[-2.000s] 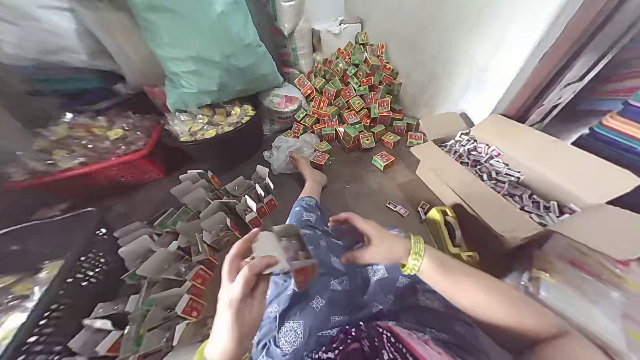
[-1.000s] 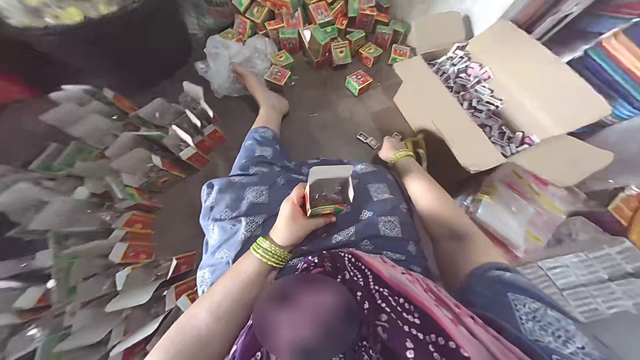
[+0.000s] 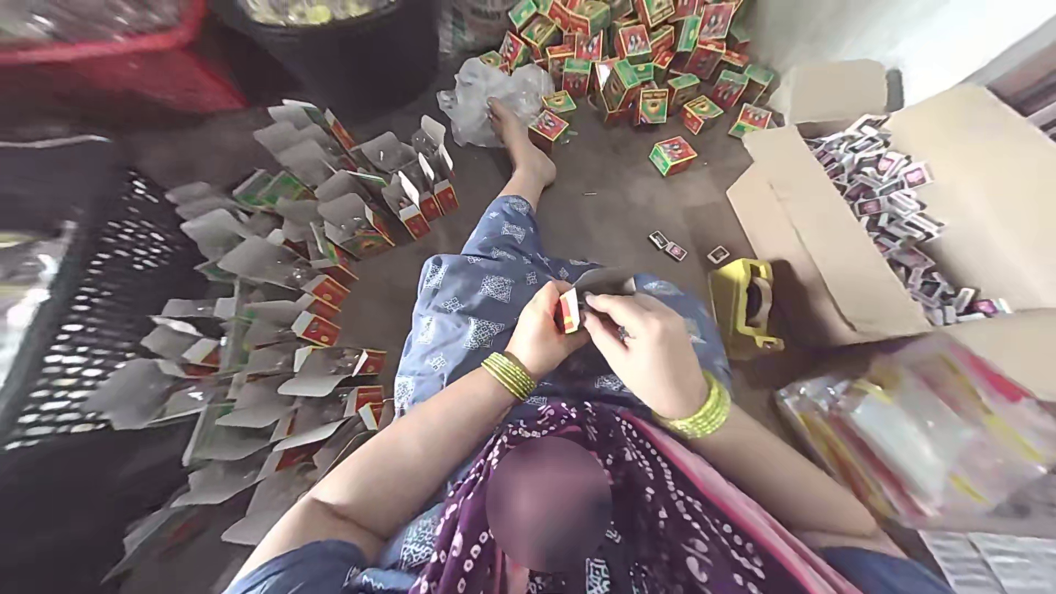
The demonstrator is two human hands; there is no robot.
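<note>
Above my lap, my left hand (image 3: pixel 544 334) holds a small red and green cardboard box (image 3: pixel 570 311) with its grey flap raised. My right hand (image 3: pixel 639 342) is at the box's opening, its fingers bent and partly over it; whether they grip anything is hidden. Many similar boxes with raised flaps (image 3: pixel 256 256) stand in rows on the floor at the left. A large carton (image 3: pixel 800 239) at the right holds many small matchbox-like packs (image 3: pixel 887 206). Several such small packs (image 3: pixel 676 251) lie on the floor near it.
Closed boxes (image 3: pixel 635 49) are heaped at the top. A yellow tool or holder (image 3: pixel 730 305) stands beside the carton, with plastic packets (image 3: pixel 924 429) below. A black perforated crate (image 3: pixel 132 305), a red basket (image 3: pixel 157 66) and a dark tub (image 3: pixel 346 54) stand at the left.
My right hand has moved from the floor near the yellow object to the box in my left hand. One small pack lies apart on the floor there. The box is now tilted.
</note>
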